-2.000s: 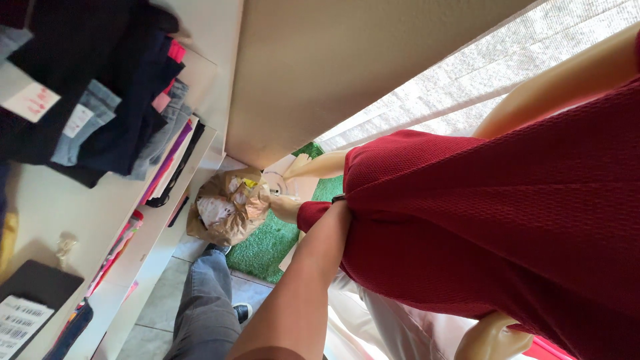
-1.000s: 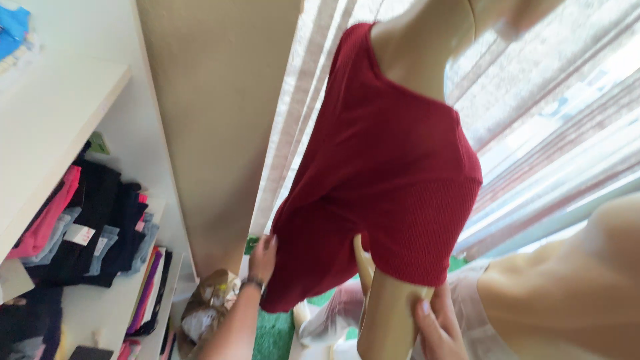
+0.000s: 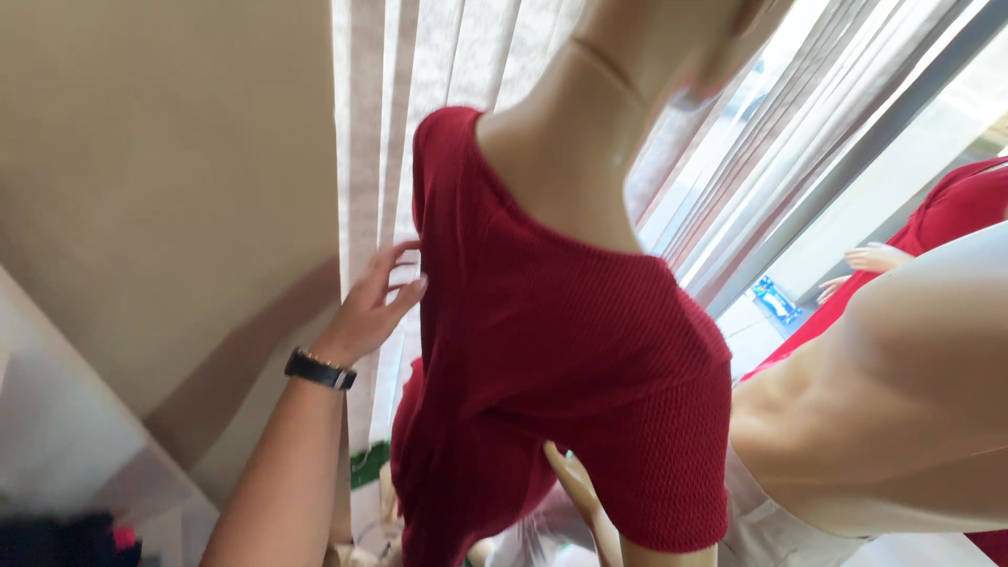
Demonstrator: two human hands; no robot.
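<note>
A dark red ribbed knit top (image 3: 551, 339) covers the shoulders and torso of a mannequin (image 3: 567, 150), whose bare neck rises toward the top of the view. At the left side of the garment is my left hand (image 3: 374, 303), its fingers apart and their tips at or just beside the fabric near the sleeve; whether they touch cannot be told. A black wristband (image 3: 320, 368) is on that wrist. My right hand is out of view. Part of a mannequin arm (image 3: 584, 488) shows below the top.
A bare mannequin torso (image 3: 890, 378) stands close on the right, with another mannequin in a red garment (image 3: 961, 205) behind it. Vertical blinds (image 3: 465, 55) hang at the window. A beige panel (image 3: 173, 157) is on the left, above dark folded clothes (image 3: 71, 539).
My left hand has moved up from the top's lower edge to near its shoulder and sleeve. My right hand, at the mannequin's arm one second ago, has left the view.
</note>
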